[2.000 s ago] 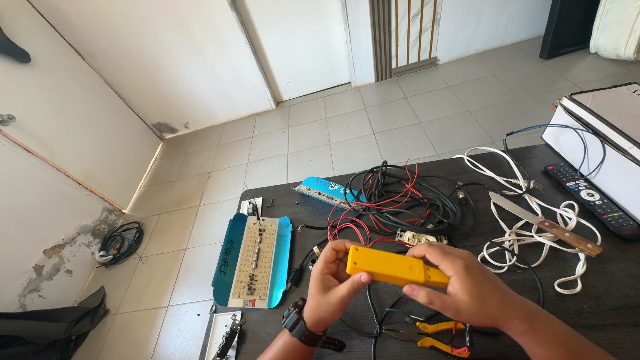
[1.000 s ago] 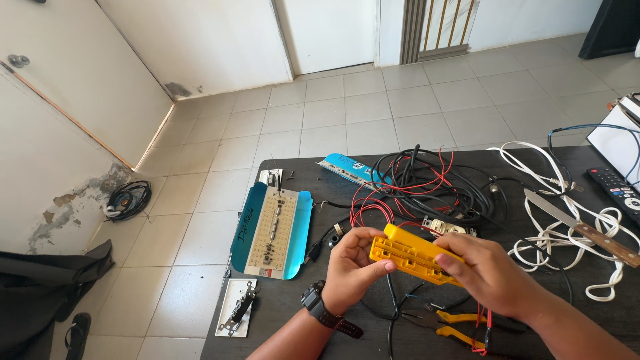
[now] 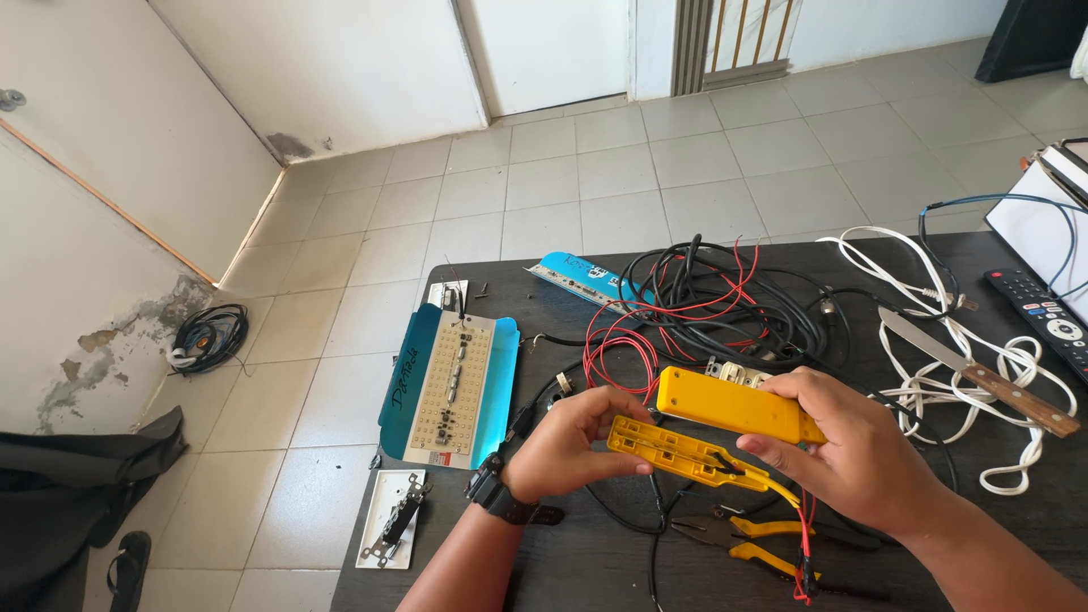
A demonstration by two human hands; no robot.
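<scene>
My left hand (image 3: pixel 586 446), with a black watch on its wrist, holds one half of a yellow plastic housing (image 3: pixel 667 452) by its left end. The ribbed inside of that half faces up, and yellow and dark wires run inside it and out at its right end to red wires. My right hand (image 3: pixel 829 433) grips the other half, a smooth yellow cover (image 3: pixel 722 406), above and to the right of the first. The two halves are apart. Combination pliers with yellow handles (image 3: pixel 748 531) lie on the table just below my hands.
Black cables (image 3: pixel 722 289) and red wires (image 3: pixel 625 353) lie tangled beyond my hands. A kitchen knife (image 3: pixel 977 370) rests on a white cord (image 3: pixel 901 382), near a remote control (image 3: pixel 1050 319). LED circuit boards on blue backings (image 3: pixel 501 382) and a white wall plate (image 3: pixel 391 518) are on the left.
The yellow housing, together in my hands earlier, is now in two separate halves, one in each hand. Wires inside the left half now show.
</scene>
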